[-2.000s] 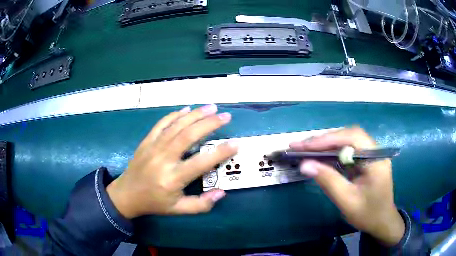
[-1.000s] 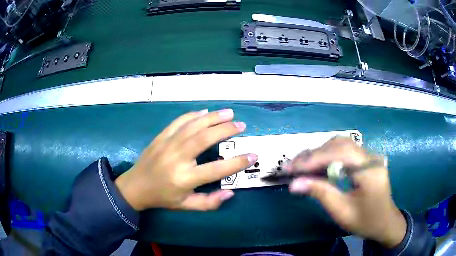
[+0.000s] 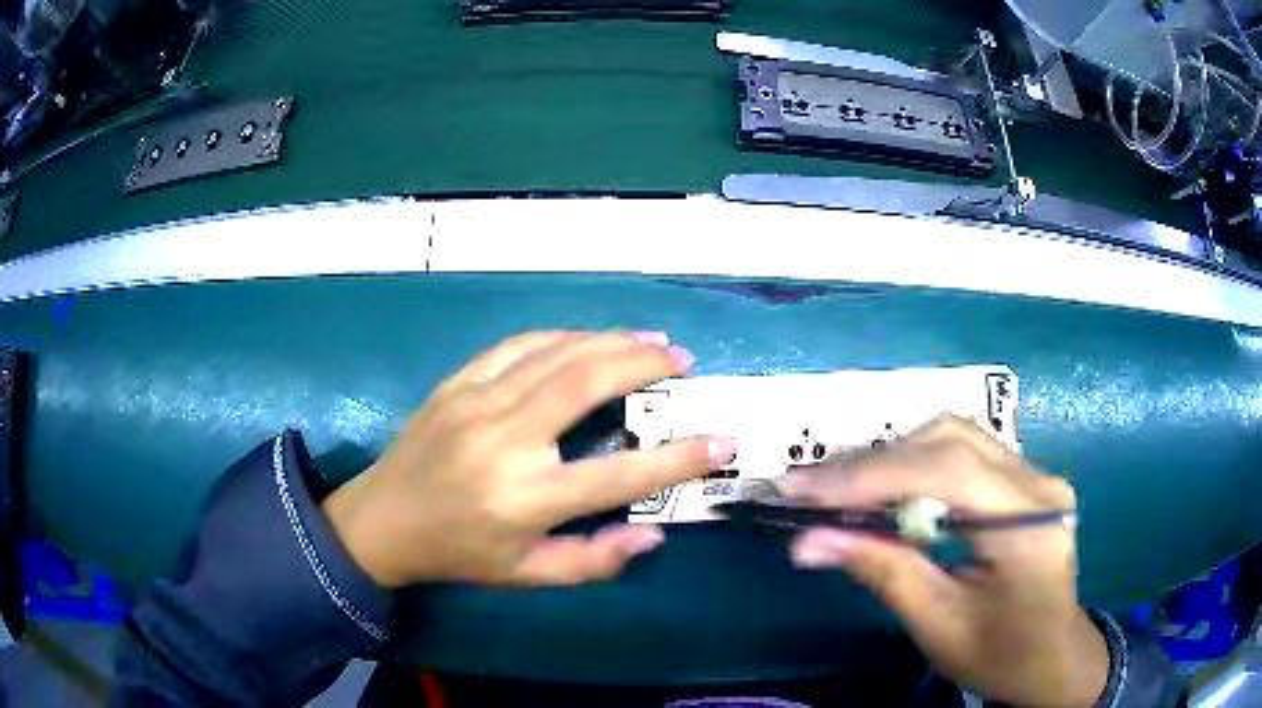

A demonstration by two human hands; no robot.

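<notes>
A whitish fixture plate [image 3: 858,401] lies on the green mat in front of me, with black holes and slots in its face. My left hand [image 3: 512,463] rests at its left end, the index fingertip on the leftmost nest and the thumb at the lower left corner. My right hand [image 3: 969,553] holds dark tweezers [image 3: 858,519] with a pale band. Their tips are low on the plate, just right of my left fingertip, near the front edge. My right hand covers part of the right nests. Any small component at the tips is too blurred to tell.
A white rail [image 3: 581,238] runs between the mat and the green conveyor belt [image 3: 554,132]. On the belt are a dark fixture [image 3: 872,118] beside silver guide arms, a grey plate [image 3: 211,144] at left, and another dark fixture at the top edge. A dark tray edge [image 3: 11,484] shows far left.
The bench plate and both hands appear further right in the view. The tweezer tips moved from the second nest to the front edge by the first. The belt fixtures shifted right and up.
</notes>
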